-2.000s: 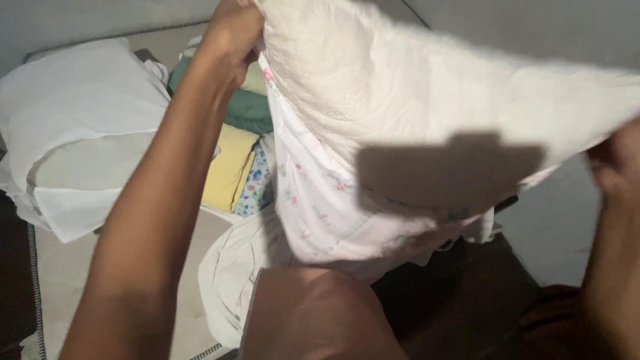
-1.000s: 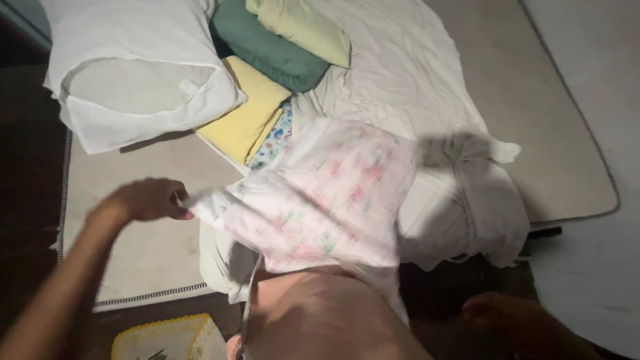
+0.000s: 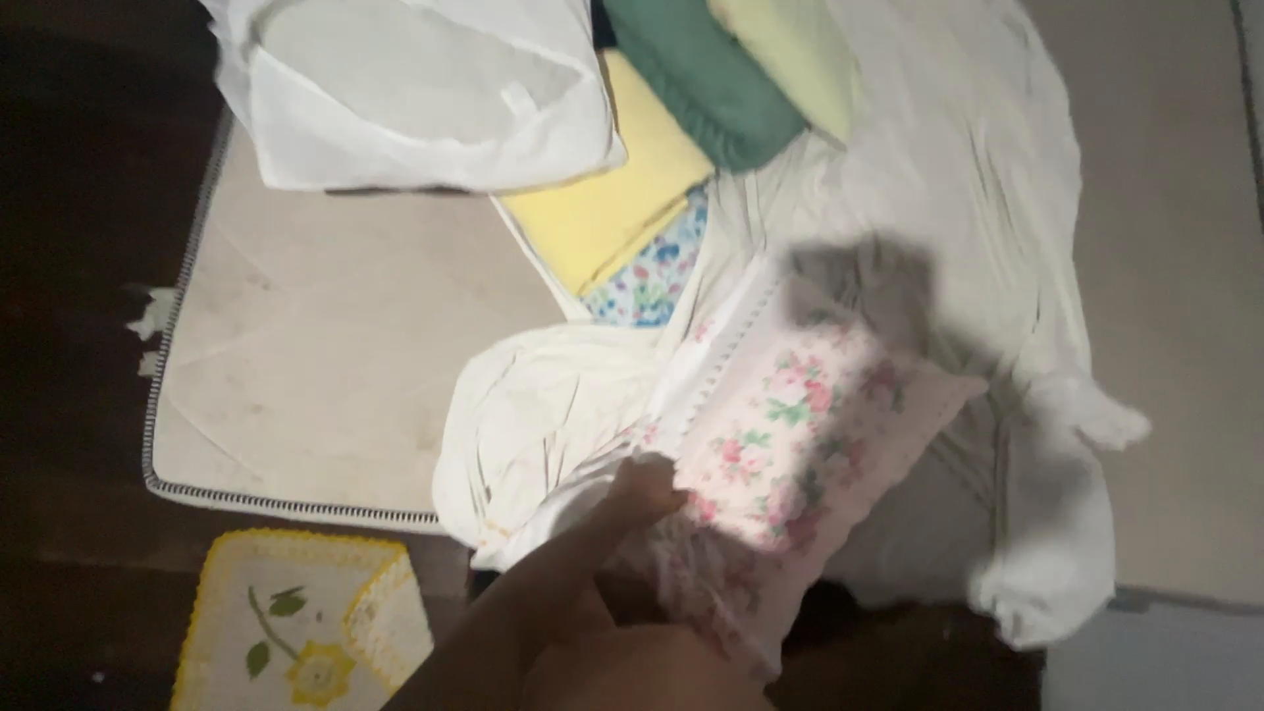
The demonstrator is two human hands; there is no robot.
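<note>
My left hand (image 3: 647, 486) is closed on the edge of a pink floral cloth (image 3: 790, 434), which looks like a pillowcase, near the lower middle of the view. The cloth has a white band with a row of small holes and hangs partly over my leg. Beneath and behind it spreads a crumpled white sheet (image 3: 958, 178). My right hand is not in view. Up from the cloth lie a folded yellow cloth (image 3: 622, 168), a blue floral cloth (image 3: 657, 267), a green cloth (image 3: 716, 89) and a pale green cloth (image 3: 795, 49).
A white pillow in an open-ended case (image 3: 425, 89) lies at the upper left on a beige mattress (image 3: 326, 346) with a stitched edge. On the dark floor at the lower left is a mat with a yellow border (image 3: 227, 632), one corner folded over.
The floral cloth was raised and spread between both hands two seconds ago; it is now lowered, with the left hand on it. The right hand has left the view.
</note>
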